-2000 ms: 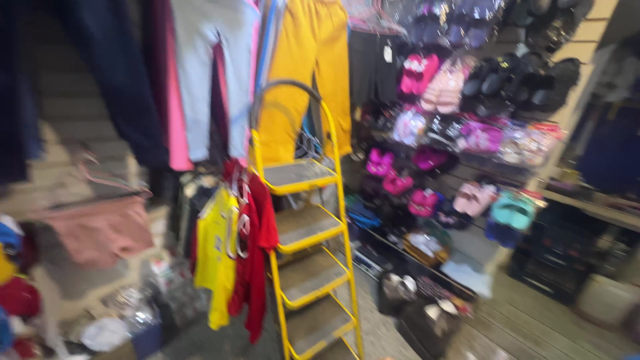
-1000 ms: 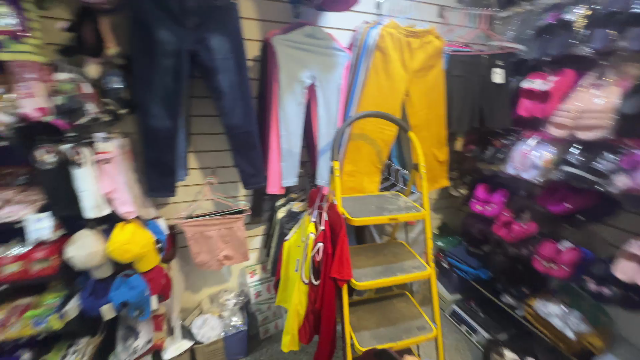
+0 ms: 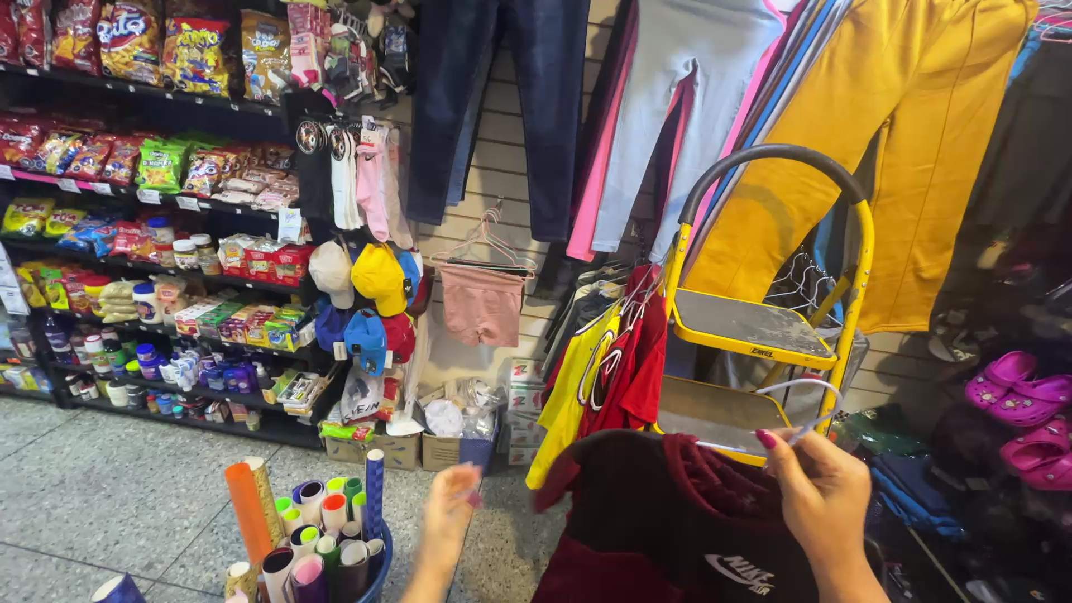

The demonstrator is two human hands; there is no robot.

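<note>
My right hand (image 3: 816, 490) pinches the white plastic hanger (image 3: 825, 389) near its hook, at the lower right. From that hanger hangs a maroon and black Nike T-shirt (image 3: 670, 528), which fills the bottom middle. My left hand (image 3: 448, 519) is raised to the left of the shirt, apart from it, fingers bent and somewhat blurred, holding nothing. Just beyond the shirt stands a yellow step ladder (image 3: 754, 327) with a black curved handrail. Left of the ladder, red shirts (image 3: 628, 368) and a yellow shirt (image 3: 578, 389) hang on hangers.
A bin of colored paper or vinyl rolls (image 3: 322, 536) stands at the lower left. Shelves of packaged snacks (image 3: 142, 193) line the left. Caps (image 3: 378, 276), pink shorts (image 3: 480, 303) and mustard pants (image 3: 888, 151) hang at the wall. Purple clogs (image 3: 1017, 389) are at the right.
Both hands and the maroon and black shirt on its hanger are now in view; neither earlier frame shows them. The view has swung left.
</note>
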